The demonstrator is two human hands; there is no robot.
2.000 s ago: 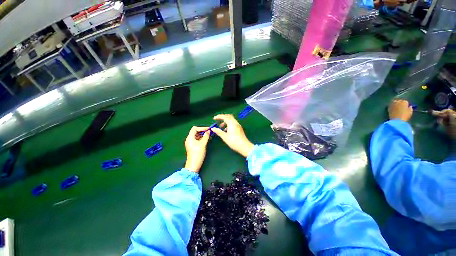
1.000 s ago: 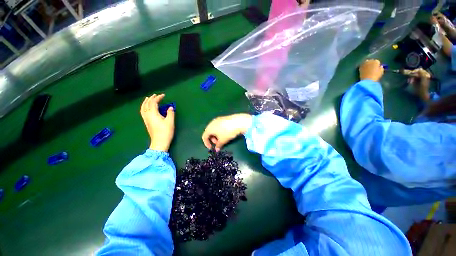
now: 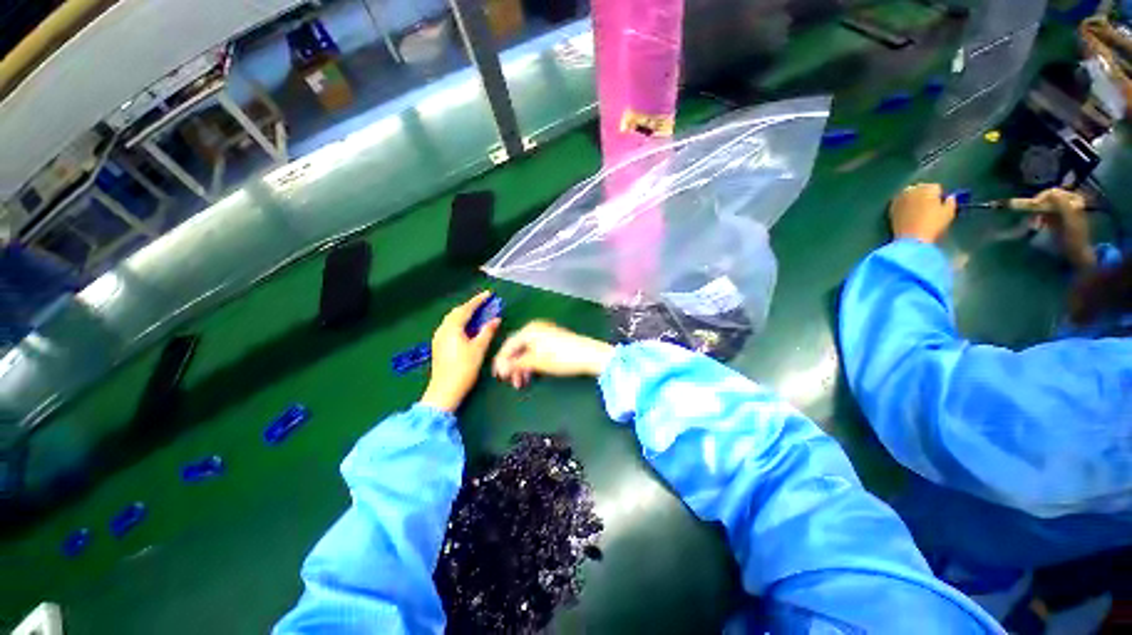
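My left hand [image 3: 461, 354] holds a blue part [image 3: 488, 313] between thumb and fingers above the green surface. My right hand [image 3: 544, 354] is just to its right, apart from it, with fingertips pinched together; whether a small part is between them cannot be seen. A loose heap of small shiny black parts [image 3: 521, 533] lies between my forearms. Another blue part [image 3: 411, 359] lies just left of my left hand. More blue parts [image 3: 286, 424] lie in a row to the lower left.
Flat black pieces [image 3: 346, 283] stand along the far side. An open clear bag [image 3: 726, 217] with black contents lies right of my hands, before a pink strip [image 3: 638, 75]. A neighbouring person's hand [image 3: 922, 213] and sleeve are at right, with a thin tool [image 3: 999, 204].
My left hand has let go of one blue part, now on the surface, and holds another. My right hand has left the black heap and moved up beside my left hand. The camera view has shifted.
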